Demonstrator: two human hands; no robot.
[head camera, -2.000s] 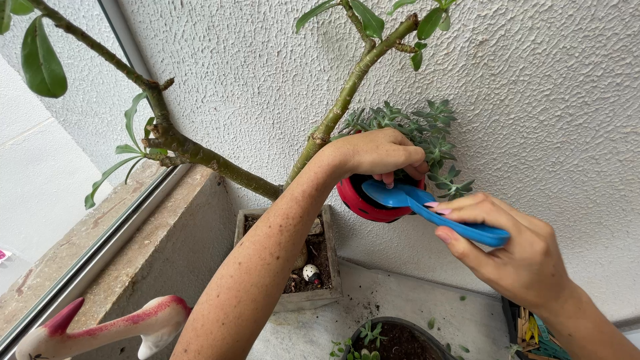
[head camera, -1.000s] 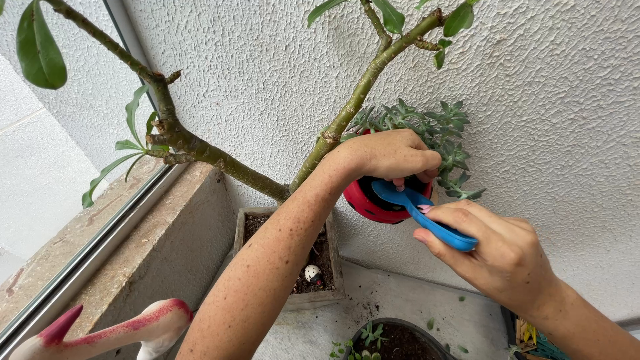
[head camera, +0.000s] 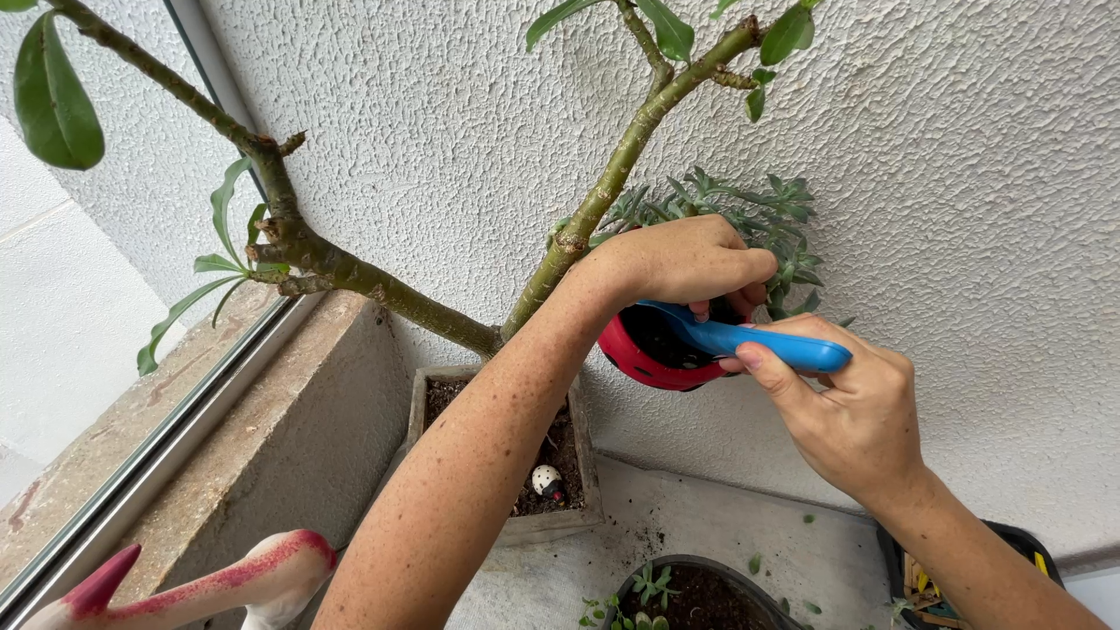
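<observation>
My right hand (head camera: 840, 402) grips the handle of a blue plastic hand trowel (head camera: 770, 344). The trowel's blade reaches into a red pot with black spots (head camera: 643, 360), where dark soil shows. My left hand (head camera: 700, 262) is bent over the pot's far side, among the stems of a grey-green succulent (head camera: 792, 206); its fingertips are partly hidden, so whether they pinch anything cannot be told. The left forearm crosses in front of a square planter (head camera: 551, 523), which holds a thick-stemmed plant (head camera: 420, 311) and a small white spotted ladybird ornament (head camera: 548, 482).
A round dark pot (head camera: 630, 582) with small succulents stands at the bottom, fallen leaves and soil crumbs near it. At lower right is a black tray (head camera: 1006, 535) with tools. A pink-and-white bird ornament (head camera: 219, 579) stands lower left by a stone ledge (head camera: 254, 420). A textured wall (head camera: 954, 262) rises behind.
My right hand has moved a little left, toward the red pot, with the blue trowel. The trowel's blade, plainly visible earlier, is now mostly hidden. The left hand stays over the pot.
</observation>
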